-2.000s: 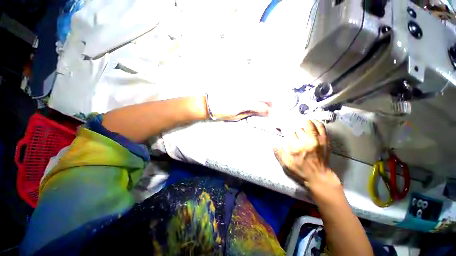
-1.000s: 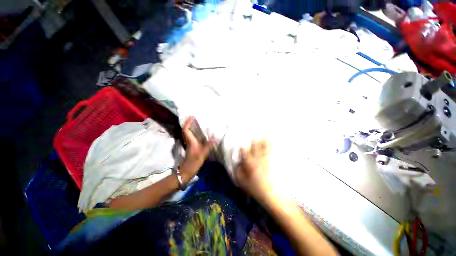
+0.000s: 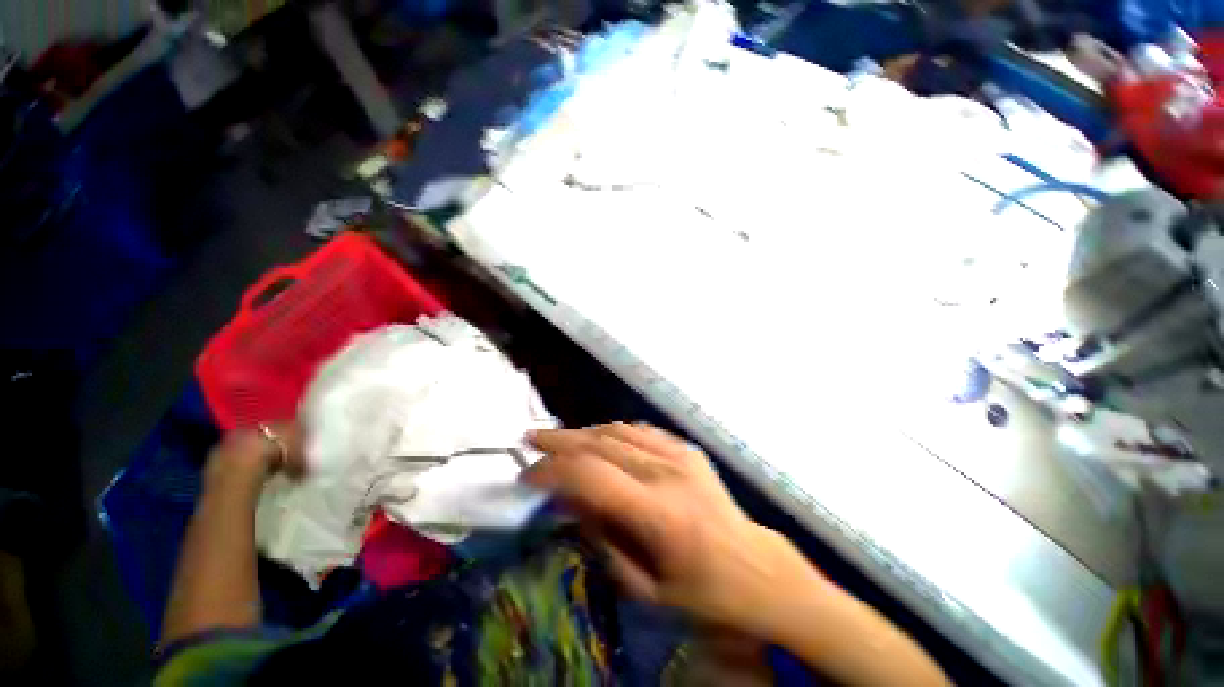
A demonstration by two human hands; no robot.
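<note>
A heap of white cloth pieces (image 3: 416,416) lies in and over the front of the red basket (image 3: 316,315) by the lap. My left hand (image 3: 275,463) is at the heap's left side, blurred, its fingers partly hidden by the cloth; its grip cannot be made out. My right hand (image 3: 644,503) is at the heap's right edge, fingertips at the cloth. It is blurred, and I cannot tell whether the fingers hold a piece.
The glaring white table (image 3: 805,309) runs diagonally, its front edge right of the basket. The sewing machine head (image 3: 1134,269) is at the right edge. Yellow and red scissors handles (image 3: 1141,638) are at lower right. A blue crate (image 3: 148,503) is below the basket.
Both hands have left the needle area, then the table's front edge, and moved down to the cloth heap in the basket. The view has swung left, so the machine is farther right.
</note>
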